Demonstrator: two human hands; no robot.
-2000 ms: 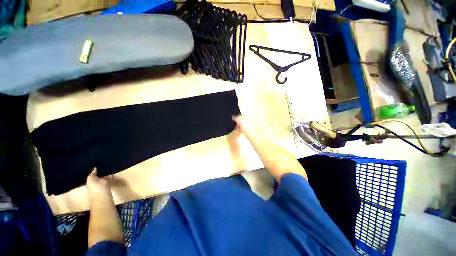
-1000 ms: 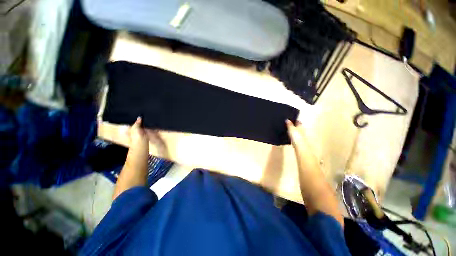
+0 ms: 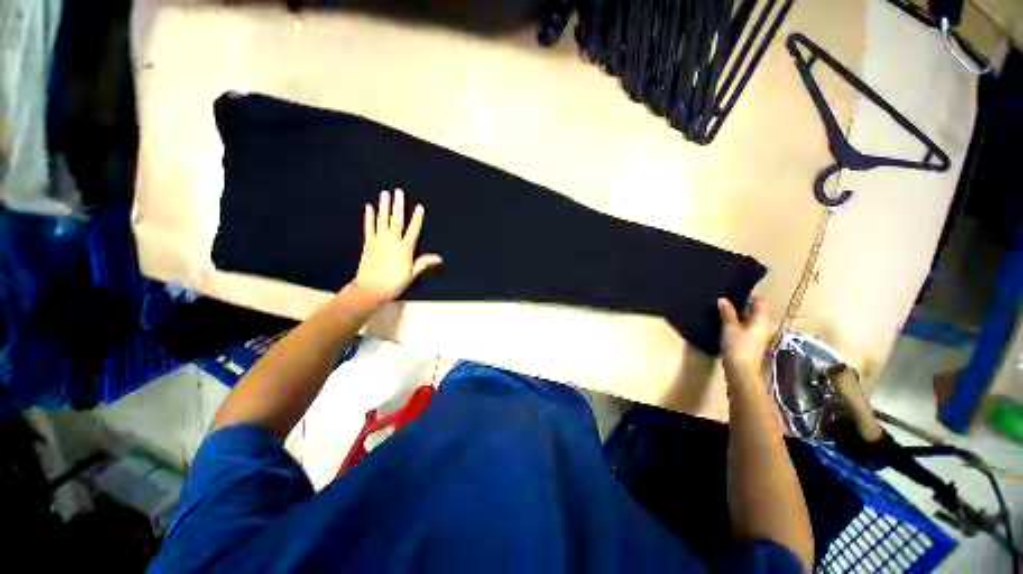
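Black trousers [image 3: 482,230] lie flat and folded lengthwise on the beige pressing table [image 3: 538,353], wide end at the left and narrow end at the right. My left hand [image 3: 392,249] lies flat on the trousers near their front edge, palm down, fingers spread, holding nothing. My right hand [image 3: 743,329] grips the corner of the narrow end, thumb on top; its other fingers are partly hidden.
A steam iron [image 3: 805,387] rests at the table's right edge, its cord running right. A loose black hanger [image 3: 862,107] lies at the back right, beside a stack of hangers [image 3: 662,51]. Blue crates [image 3: 886,538] and a red item [image 3: 387,424] are below.
My left hand has moved from the trousers' front edge onto the cloth and spread open. My right hand still holds the narrow end, which has shifted towards the iron. The view has moved closer.
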